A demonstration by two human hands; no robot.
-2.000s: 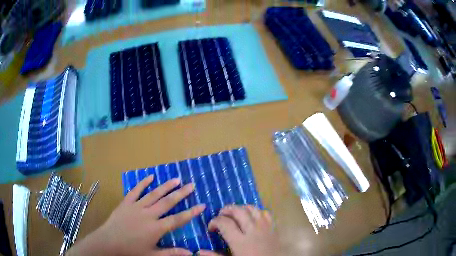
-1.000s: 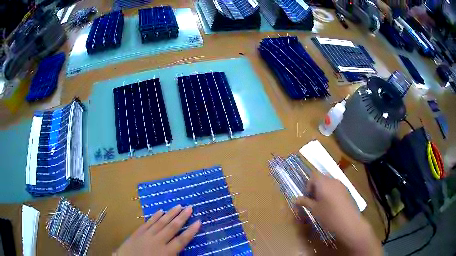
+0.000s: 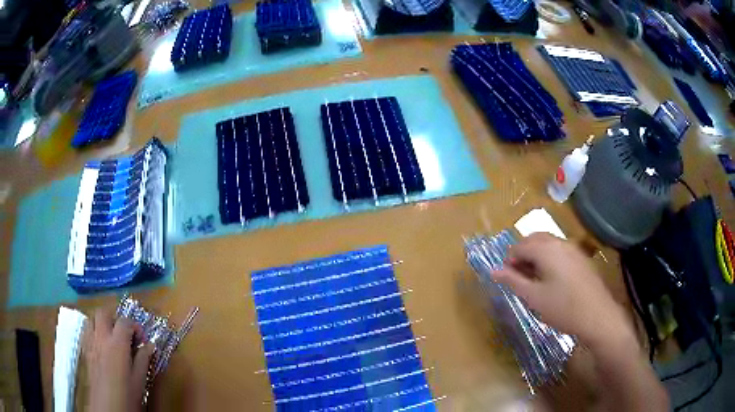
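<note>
A bright blue solar cell string (image 3: 338, 330) lies flat in front of me, silver lines running across it and short wire ends sticking out at both sides. My left hand (image 3: 119, 358) is at a bundle of bus ribbons (image 3: 165, 338) on the left, beside white strips (image 3: 69, 354). My right hand (image 3: 556, 286) is over the right bundle of bus ribbons (image 3: 524, 342), fingertips together at its upper part; it partly covers white strips (image 3: 540, 224). Whether either hand grips a ribbon is too blurred to tell.
A curved pile of finished pieces (image 3: 117, 221) stands at left. Dark cell stacks (image 3: 262, 165) (image 3: 372, 149) lie on a teal mat (image 3: 455, 161). A white bottle (image 3: 570, 173), a grey round unit (image 3: 624, 189) and a black box with cords (image 3: 685, 273) are at right.
My left hand has left the cell string for the left ribbon bundle. My right hand went from the string to the right bundle and stays there. The string was turned so its lines run across.
</note>
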